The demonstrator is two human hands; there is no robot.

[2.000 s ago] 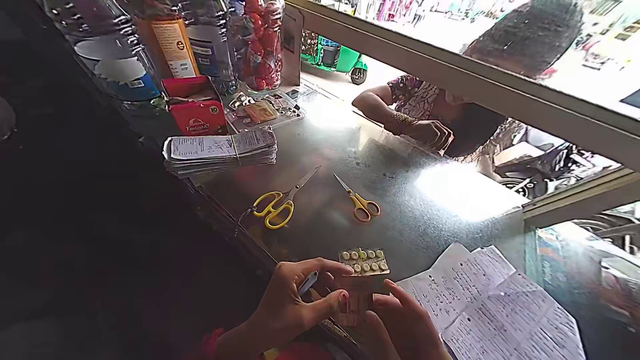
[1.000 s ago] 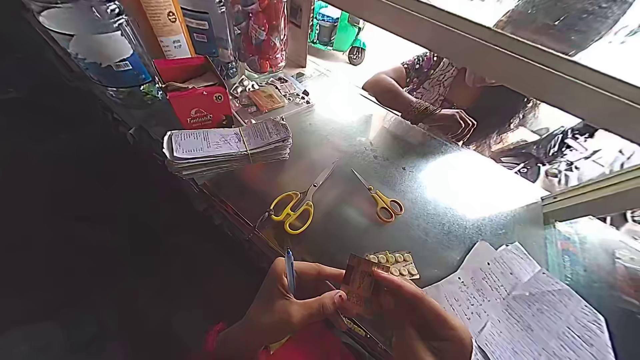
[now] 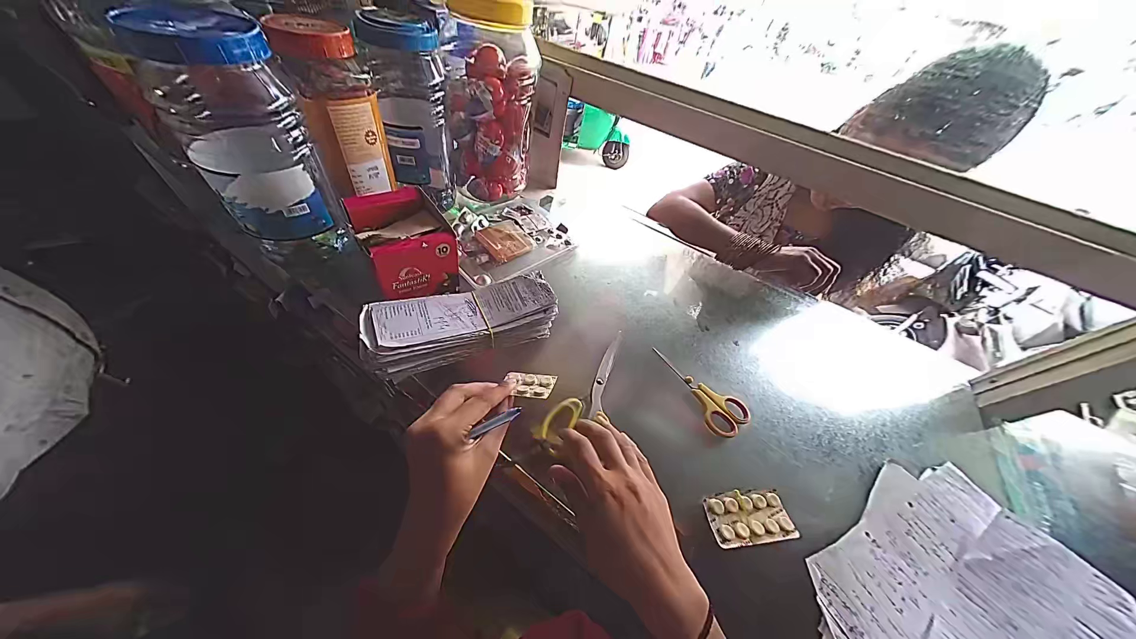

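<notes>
My left hand pinches a small blister strip of tablets by its left end and also has a blue pen between its fingers. Beside it, my right hand reaches over the yellow handles of the larger scissors, fingertips at the handle; whether they grip it cannot be told. Smaller scissors with yellow-orange handles lie to the right. A larger blister pack of tablets rests flat on the metal counter, right of my right hand.
A banded stack of paper slips, a red box, a plastic tray of small items and lidded jars stand at the left. Handwritten sheets lie at right. Beyond the metal window frame, a person's forearm rests on the counter.
My hands have moved apart, and the right one has come to the larger scissors. The larger blister pack, earlier at my hands, lies on the counter. A small strip shows in my left hand.
</notes>
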